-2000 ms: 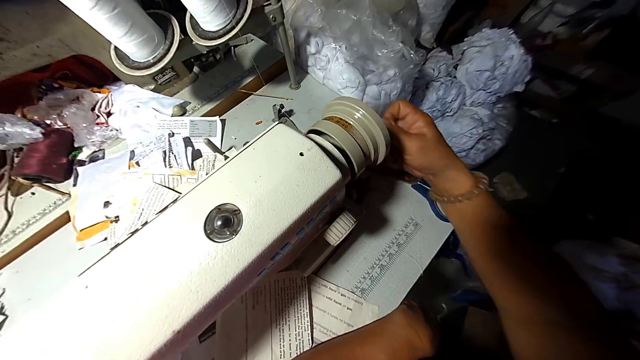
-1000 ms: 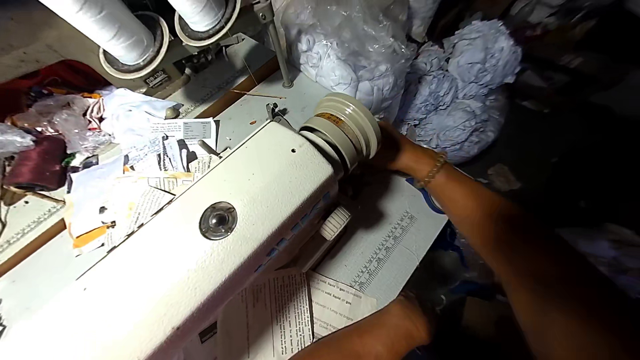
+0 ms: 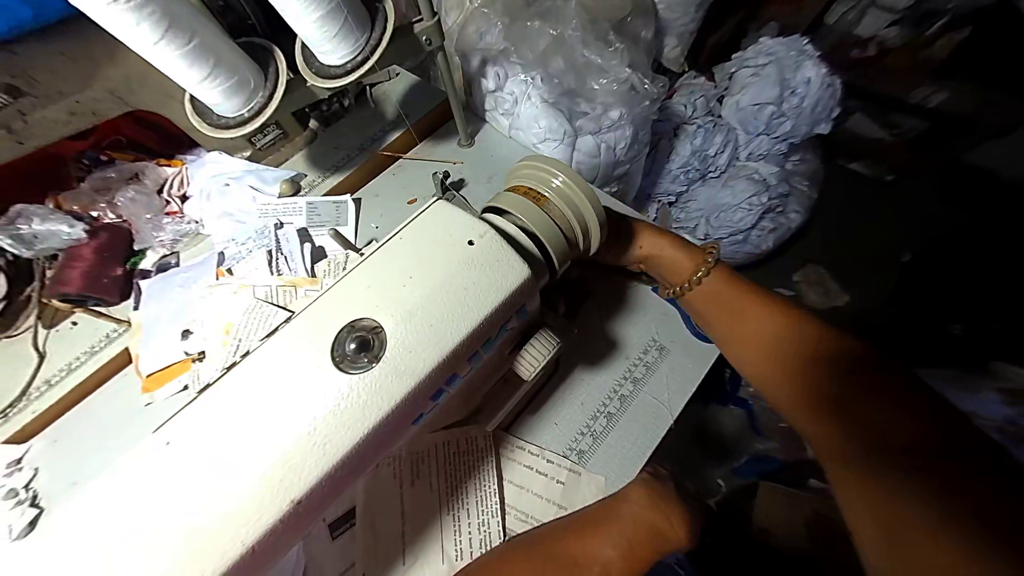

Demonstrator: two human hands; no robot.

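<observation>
A white sewing machine (image 3: 384, 344) stretches diagonally across the head view, with its handwheel (image 3: 552, 212) at the upper right end. My right hand (image 3: 628, 240), a beaded bracelet at its wrist, is behind and beside the handwheel; its fingers are hidden, so its grip cannot be told. Low in the view, my left hand (image 3: 668, 512) is at the front edge of the table (image 3: 640, 400), its fingers in shadow. A ridged dial (image 3: 537, 354) sticks out from the machine's front side. Printed papers (image 3: 448, 496) lie under the machine arm.
White thread cones (image 3: 200, 64) stand at the upper left. A clear plastic bag of white cloth (image 3: 552, 104) and bundled pale cloth (image 3: 736, 152) are beyond the handwheel. Paper scraps (image 3: 264, 240) and a maroon thread spool (image 3: 94, 264) lie left. A blue-handled object (image 3: 680, 316) is near my right wrist.
Two seconds ago my right hand's fingers showed at the handwheel's outer side; the hand has since moved down and behind the wheel. My left hand has stayed near the table edge.
</observation>
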